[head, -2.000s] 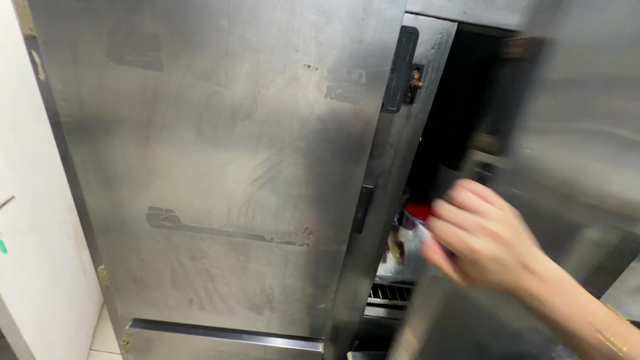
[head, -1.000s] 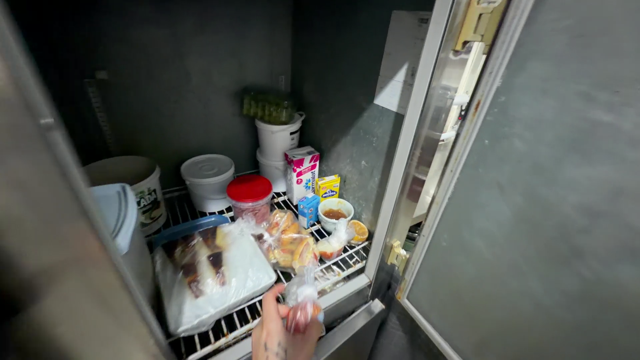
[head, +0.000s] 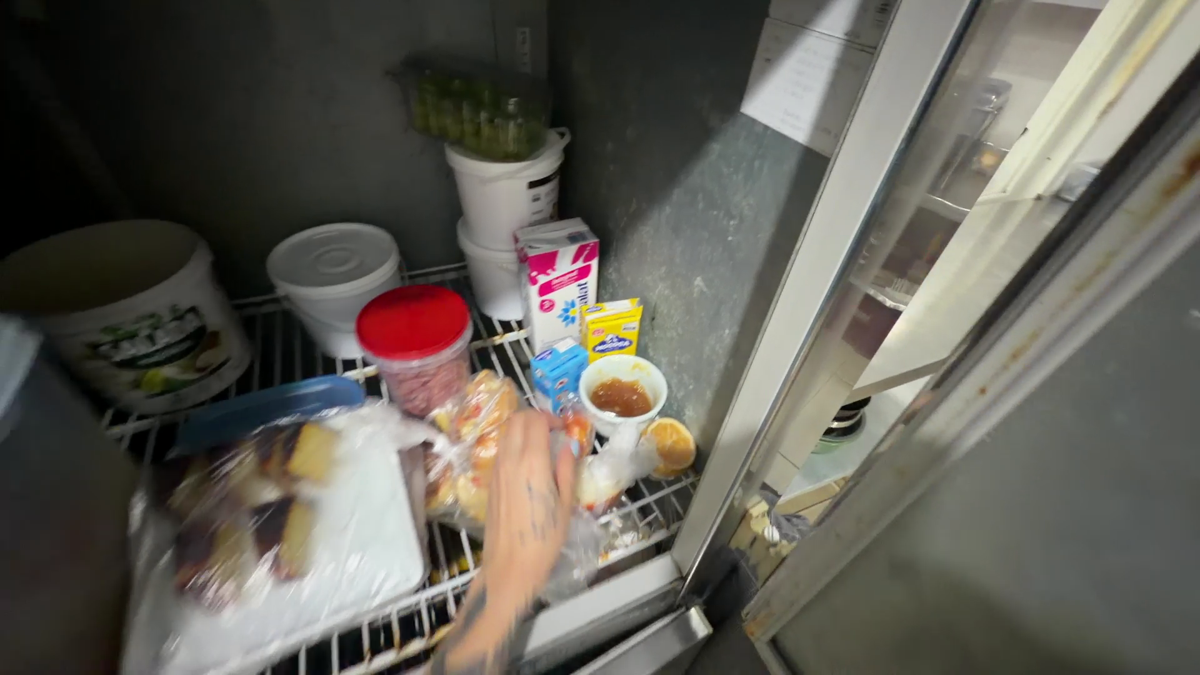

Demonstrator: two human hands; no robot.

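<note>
My left hand (head: 527, 487), with a tattoo, reaches over the front of a wire refrigerator shelf (head: 427, 609). Its fingers point down beside a clear bag of bread-like pieces (head: 483, 422). A blurred red-orange item (head: 578, 429) shows by the fingertips, and clear plastic (head: 574, 553) lies right of the wrist. Whether the fingers hold anything is hidden. To the left is a plastic-wrapped white tray (head: 366, 525) with dark and yellow food. Behind the bag is a red-lidded tub (head: 413, 328). To the right sit a cup of brown sauce (head: 622, 396) and a cut orange (head: 669, 446). My right hand is out of view.
White buckets (head: 333, 281) line the back, with a container of green produce (head: 478, 108) on a stack. A milk carton (head: 559, 281) and small yellow (head: 611, 328) and blue cartons (head: 560, 370) stand nearby. The door frame (head: 797, 309) and open door (head: 1031, 525) bound the right side.
The refrigerator door went from slightly ajar to wide open. My left hand has moved from the shelf's front edge, where it had a clear bag with something reddish, inward to the bread bag.
</note>
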